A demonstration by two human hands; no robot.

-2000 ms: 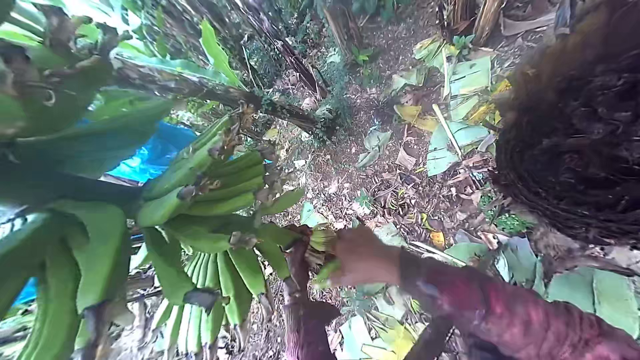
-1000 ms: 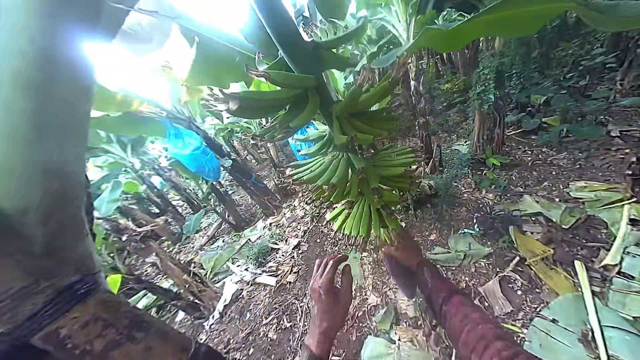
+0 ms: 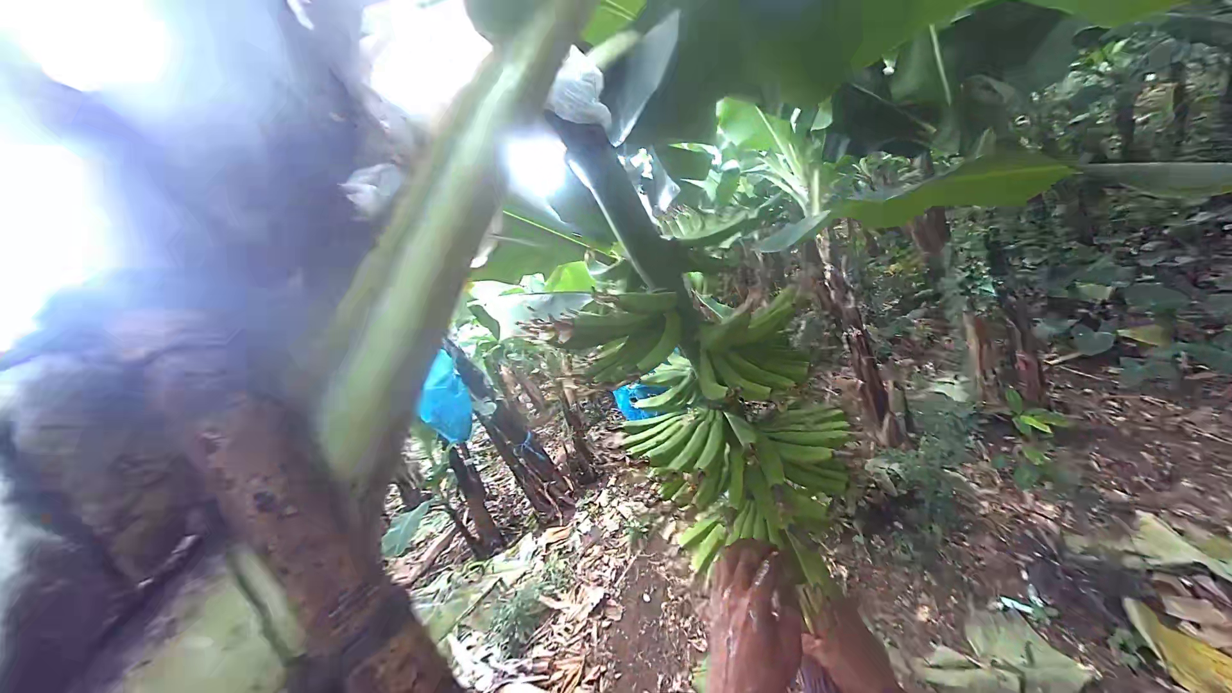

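A bunch of green bananas (image 3: 712, 433) hangs in several tiers from a thick green stalk (image 3: 626, 207). At its lower tip are both my hands, close together. My left hand (image 3: 754, 616) lies upright against the lowest bananas, its fingertips hidden among them. Just to its right, partly behind it, is my right hand (image 3: 847, 645), also at the bottom of the bunch. Whether either hand grips anything is not clear. White plastic (image 3: 577, 89) is bundled around the top of the stalk.
A blurred banana trunk (image 3: 289, 520) and a pale green leaf stem (image 3: 414, 260) stand close at the left. Blue bags (image 3: 446, 399) hang among farther plants. Large leaves (image 3: 962, 188) spread overhead. Cut leaves (image 3: 1011, 650) and dry litter lie on the ground.
The view has swung up and across, now showing the whole bunch. My left hand, apart below the bunch a second ago, has moved up to its tip beside my right hand.
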